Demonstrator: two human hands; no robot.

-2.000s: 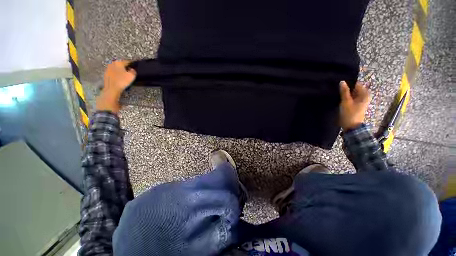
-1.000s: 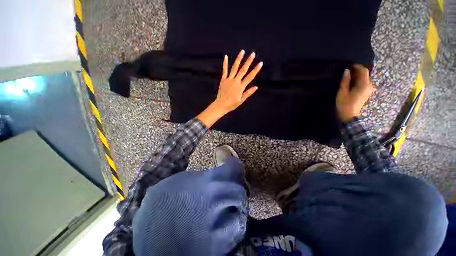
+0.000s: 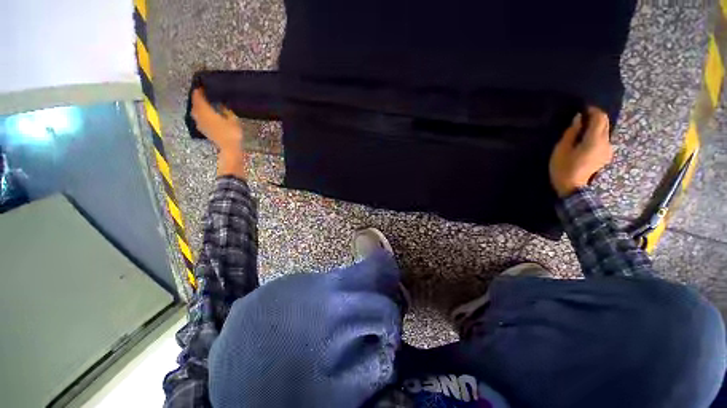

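A wide black fabric panel (image 3: 383,171) lies flat on the speckled floor. A long black fabric strip (image 3: 247,92) lies across it, and its left end sticks out past the panel's left edge. My left hand (image 3: 217,123) is at that left end, with fingertips on the strip; whether it pinches the cloth is hard to tell. My right hand (image 3: 580,151) has its fingers curled at the strip's right end near the panel's right edge, holding the dark cloth there.
Fabric shears (image 3: 663,203) lie on the floor by the yellow tape (image 3: 705,103) at the right. Yellow and black tape (image 3: 162,163) runs down the left, beside a grey-green panel (image 3: 76,295). My shoes and knees are below the fabric.
My left hand went from the strip's left end to flat on its middle, then back to the left end. The drooping end now lies straighter. My right hand stayed at the right end.
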